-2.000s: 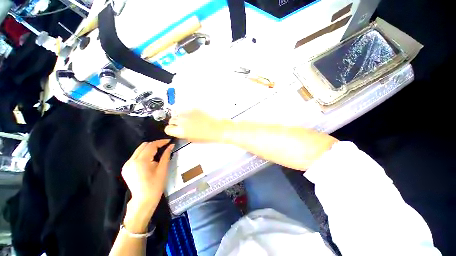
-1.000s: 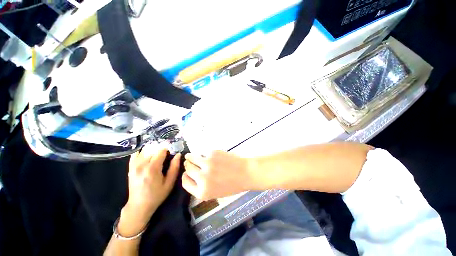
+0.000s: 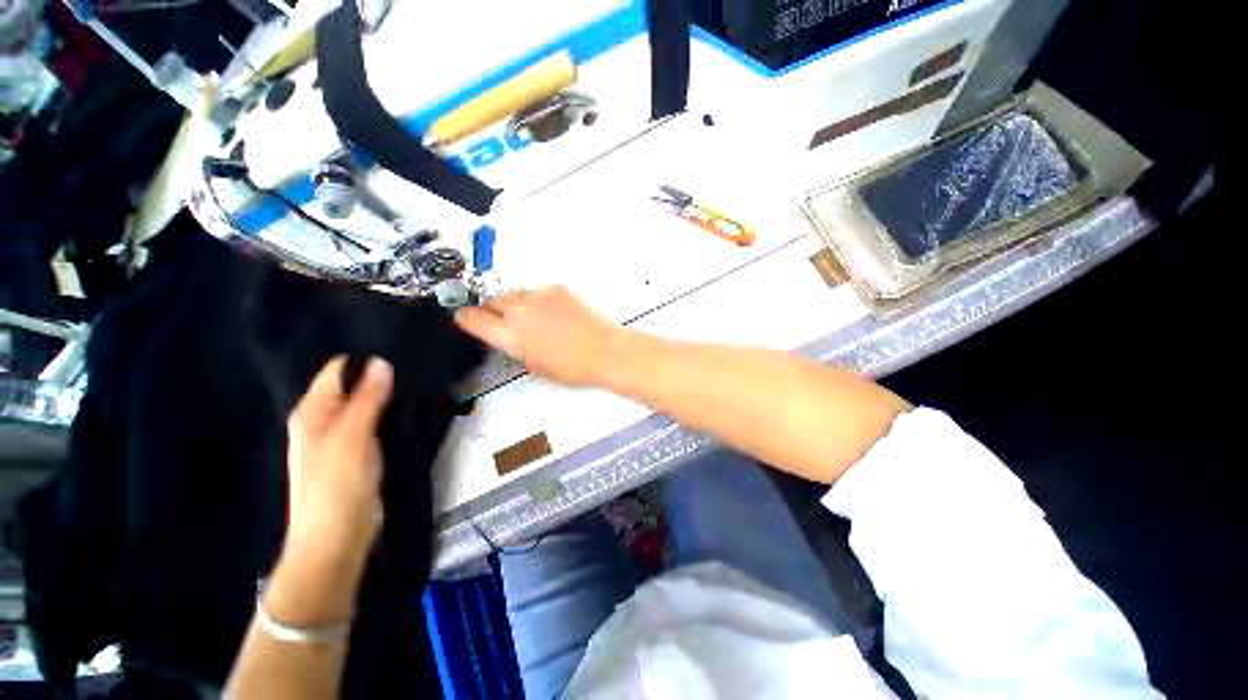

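Observation:
A large black garment piece [image 3: 178,451] hangs over the left edge of the table and reaches up under the presser foot area [image 3: 449,285] of the white sewing machine [image 3: 582,41]. My left hand [image 3: 335,438] is on the black cloth, away from the foot, with thumb and forefinger pinching a fold of it. My right hand [image 3: 541,332] is at the foot, its fingertips on the cloth's edge; the fingertips are partly hidden. A small blue part [image 3: 483,248] is just above my right fingertips.
Orange-handled thread snips [image 3: 712,219] lie on the table. A cracked phone [image 3: 972,185] lies in a shallow tray at the right. Black bands [image 3: 370,123] drape over the machine head. A measuring strip [image 3: 623,472] runs along the front edge. A blue crate [image 3: 472,636] is below.
My left hand has moved left and away from the foot, and more cloth shows between the hands. My right hand stays near the foot. The camera view has shifted.

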